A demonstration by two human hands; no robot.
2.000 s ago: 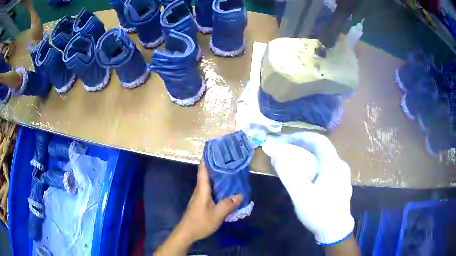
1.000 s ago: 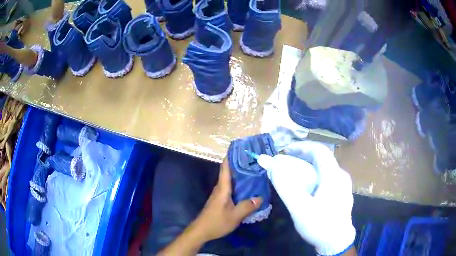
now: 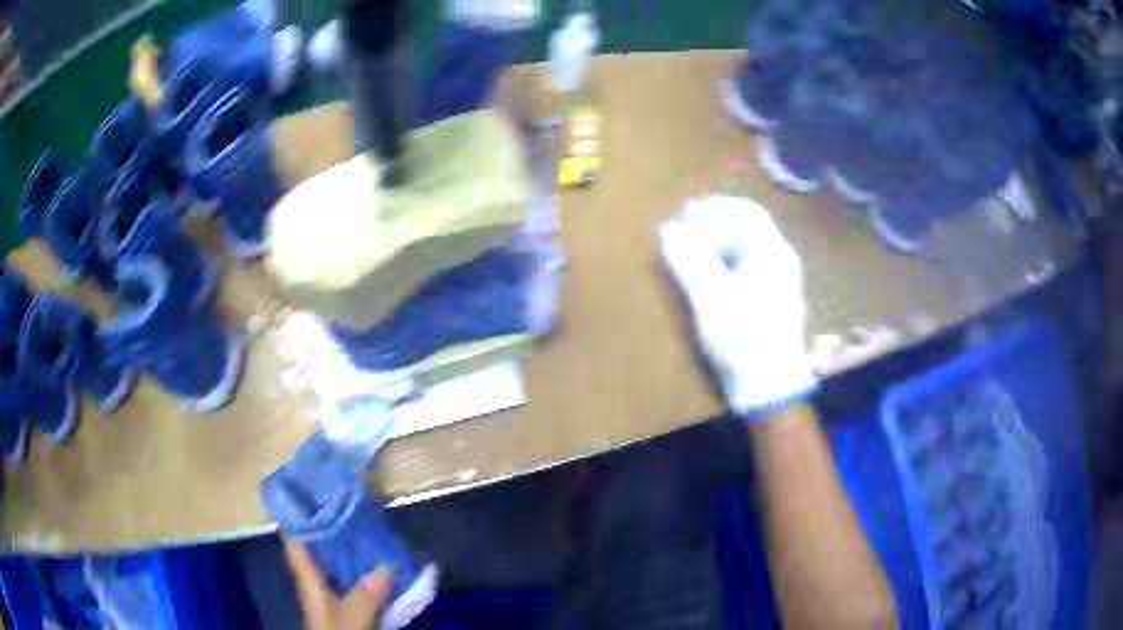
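My bare left hand holds a blue boot upper at the table's front edge, its open end up and its white fleece trim at the lower right. My right hand, in a white knit glove, is over the table right of the press; its fingers are curled and blurred, and whether the glue bottle is in it cannot be seen. The cream press pad sits on another blue upper, above a pale lower block and white board. A crumpled white cloth lies left of the board.
Several uppers stand at the left, and a dark group of uppers lies at the back right. A white bottle and a yellow item are behind the press. Blue crates are below the table edge.
The view has swung right. My right hand has moved away from the held upper to the table right of the press. The glue tip no longer shows. My left hand still holds the upper.
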